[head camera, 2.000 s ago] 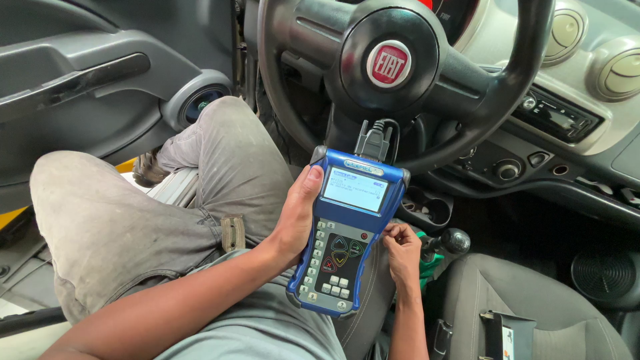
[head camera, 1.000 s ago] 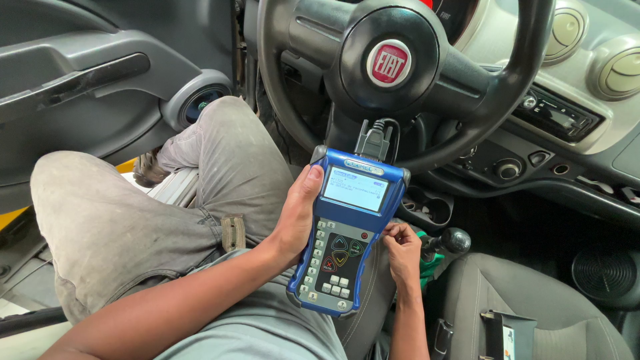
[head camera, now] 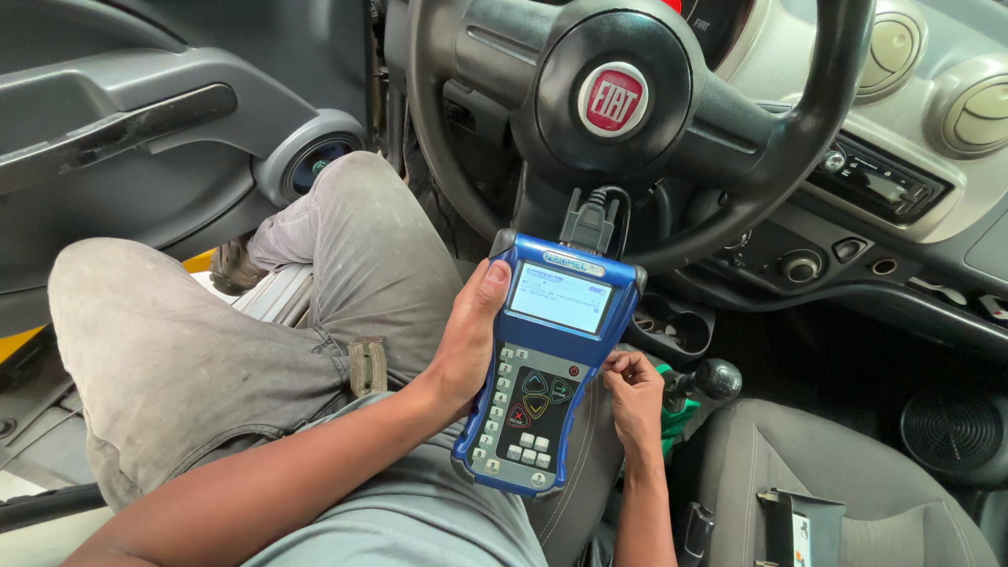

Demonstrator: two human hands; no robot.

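Observation:
My left hand [head camera: 471,335] grips the upper left side of a blue handheld diagnostic scan tool [head camera: 543,370], thumb beside its lit screen [head camera: 559,298], which bears writing. A black cable connector [head camera: 589,224] is plugged into the tool's top edge, its cable looping up near the steering wheel. My right hand [head camera: 636,386] is at the tool's right side, with its fingers bent; the fingertips are partly behind the tool's edge, so whether they hold anything cannot be told.
The steering wheel [head camera: 744,134] stands just beyond the tool. To the right are the gear knob [head camera: 718,379], a cup holder [head camera: 693,335] and the passenger seat [head camera: 850,465] with a black case [head camera: 819,524] on it. The door panel [head camera: 181,110] is at left.

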